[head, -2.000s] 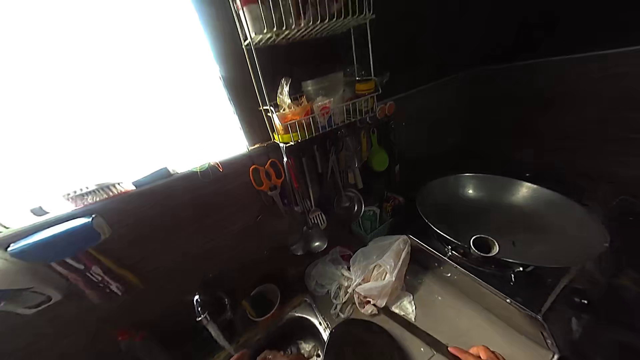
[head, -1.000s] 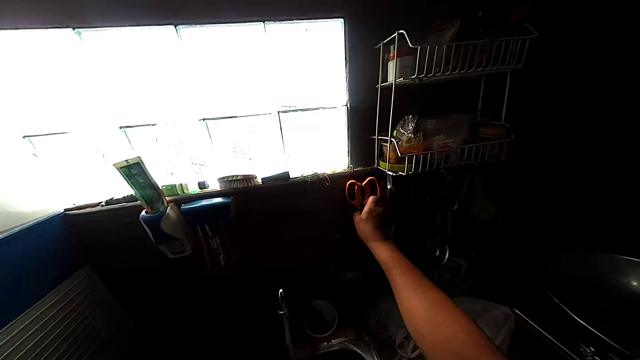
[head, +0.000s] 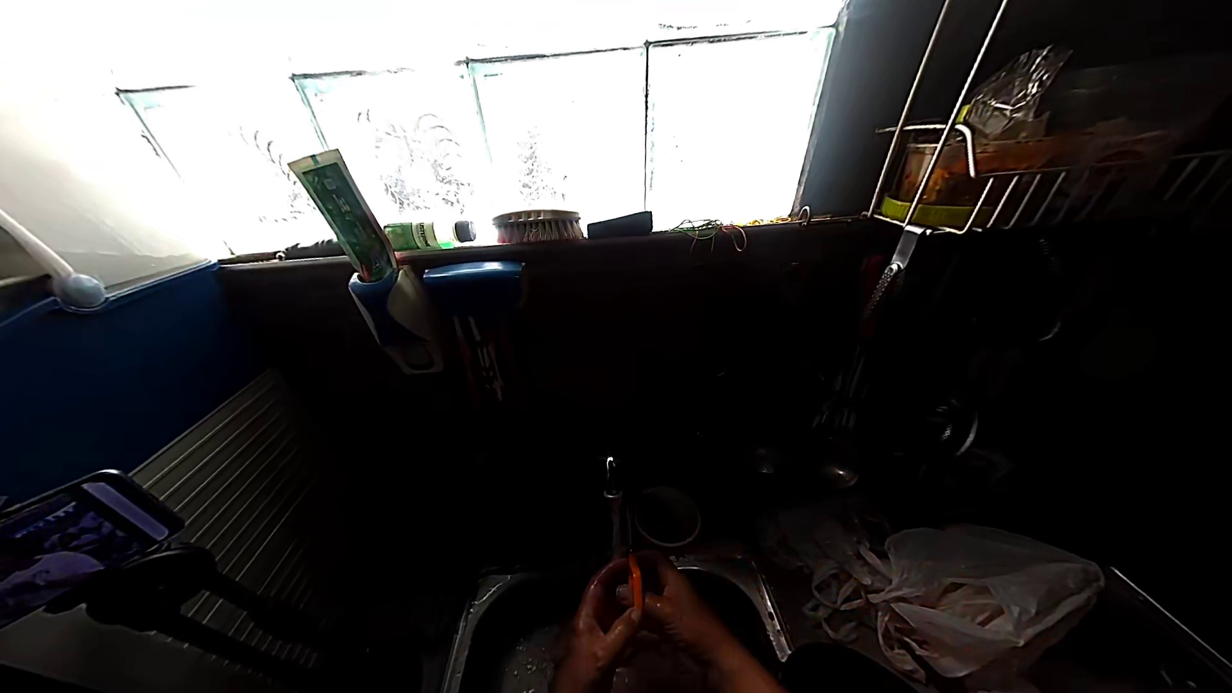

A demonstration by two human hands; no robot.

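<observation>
Over a metal sink basin (head: 469,630), my left hand (head: 599,626) and my right hand (head: 679,606) are close together on a pair of scissors with orange handles (head: 635,583). An orange handle loop stands edge-on between the fingers of both hands. The blades cannot be made out. Just behind the hands is a metal faucet (head: 613,491), with a round bowl or cup (head: 667,517) to its right. Whether water runs from the faucet is hard to tell in the dark.
Plastic bags (head: 982,587) lie right of the sink. A phone (head: 91,529) on a dark stand is at the lower left. Toothpaste (head: 346,212) stands in a wall holder; a brush (head: 537,226) rests on the window ledge. A wire rack (head: 1030,197) and utensils hang at the right.
My right hand was at the orange scissors hanging on the wall a second ago. The scissors are now down over the sink, held with both hands. The view has tilted down.
</observation>
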